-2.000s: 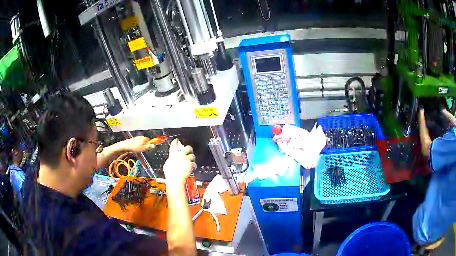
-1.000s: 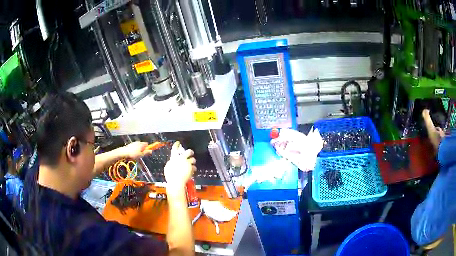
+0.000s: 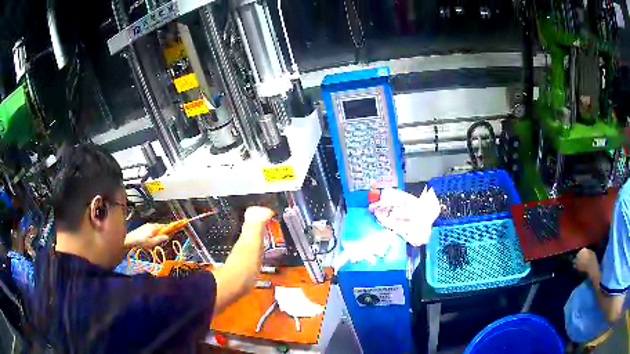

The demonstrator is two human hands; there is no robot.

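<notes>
Neither of my own hands is in view. Another person in a dark shirt (image 3: 117, 297) leans over the orange table (image 3: 231, 319) of the press. One of that person's hands holds an orange tool (image 3: 174, 227) with a thin tip. The other hand is at a red can (image 3: 274, 236) near the white upright post; the exact grip is hidden. A white wipe (image 3: 296, 301) lies on the table, with pale curved handles (image 3: 265, 317) beside it. Small grey pieces (image 3: 263, 283) lie behind them. An orange coiled hose (image 3: 157, 257) is at the table's left.
A white platen (image 3: 221, 177) hangs above the table. Right of it stands a blue controller (image 3: 365, 142) with a pink-white rag (image 3: 407, 213). Further right are dark-blue (image 3: 476, 181) and light-blue baskets (image 3: 483, 271), a red tray (image 3: 577, 231), a blue bin (image 3: 518, 335) and another person (image 3: 617, 259).
The dark-shirted person leans further over the table, covering the dark parts pile. The orange tool has moved left and the can up. The right-hand person's hand has come back from the green machine.
</notes>
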